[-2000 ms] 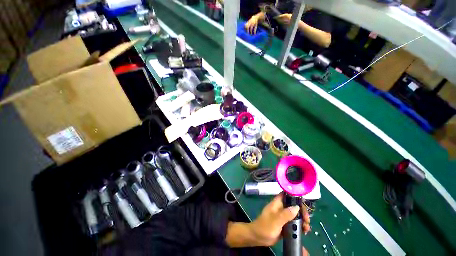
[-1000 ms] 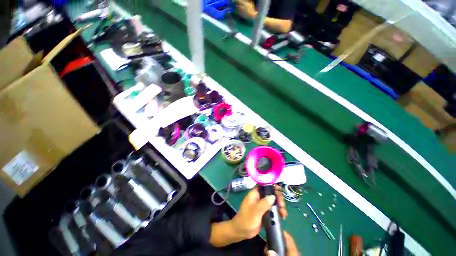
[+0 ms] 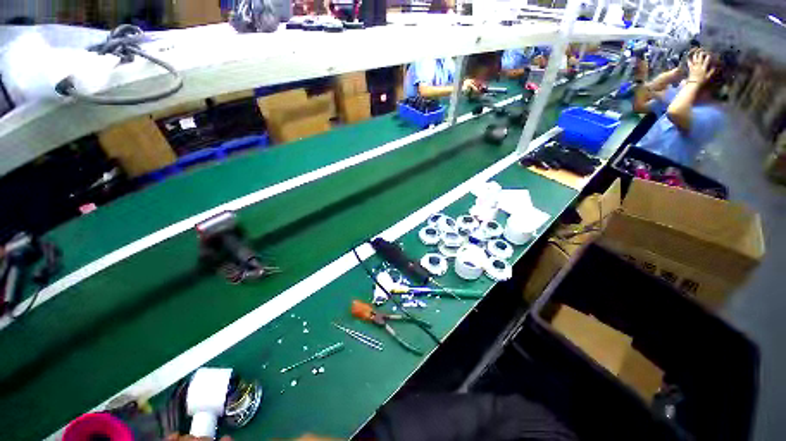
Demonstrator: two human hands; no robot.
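Observation:
The magenta flared nozzle end (image 3: pixel 99 428) of the hair dryer shows at the bottom left, cut off by the edge; its handle is out of the picture. Beside it on the green mat stand a white dryer housing (image 3: pixel 208 392) and a round motor unit with coloured wires (image 3: pixel 242 403). A strip of skin of my right hand (image 3: pixel 202 437) lies at the bottom edge below the white housing, and its dark sleeve comes in from the right. The fingers are cut off, so I cannot tell what they hold. My left hand is not in view.
On the mat lie a green-handled screwdriver (image 3: pixel 312 357), tweezers (image 3: pixel 358 336), orange-gripped cutters (image 3: pixel 385 326), a black electric screwdriver (image 3: pixel 399 260) and white rings (image 3: pixel 466 263). A dryer (image 3: pixel 226 245) lies on the conveyor. Black bin (image 3: pixel 655 336) and carton (image 3: pixel 689 226) stand right; people sit further back.
The view has swung right, away from the ring tray and the bin of dryers. The magenta nozzle has shifted to the bottom left corner, and my left hand has left the picture.

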